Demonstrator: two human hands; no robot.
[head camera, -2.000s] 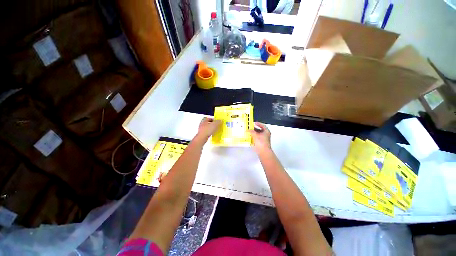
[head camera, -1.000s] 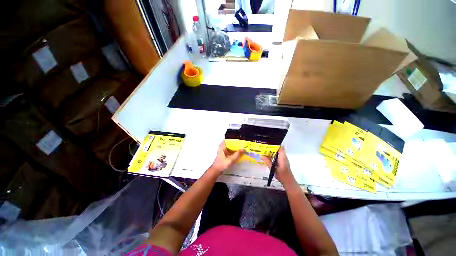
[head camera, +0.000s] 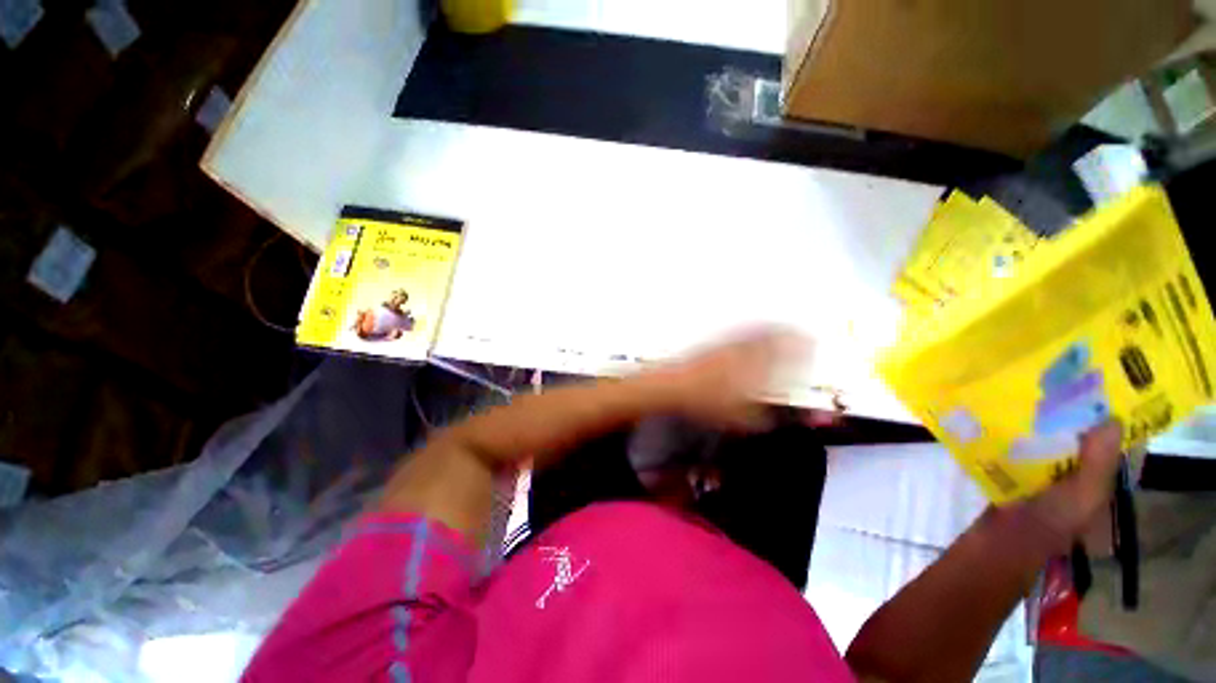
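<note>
My right hand holds a yellow flat retail box by its lower edge at the right, tilted above the stack. A slim black marker pen also shows at this hand. My left hand is over the table's front edge, blurred; no object shows in it. The stack of yellow flat boxes lies on the table at the right, partly hidden by the held box. Another yellow box with a black top edge and a figure picture lies alone at the left.
A brown open carton stands at the back right. A black strip runs along the white table, with a clear plastic tray on it. Yellow tape is cut off at the top. Clear plastic lies below left.
The view has tilted down. My right hand has moved from the table's middle to the right with the yellow box. My left hand has let go of the box.
</note>
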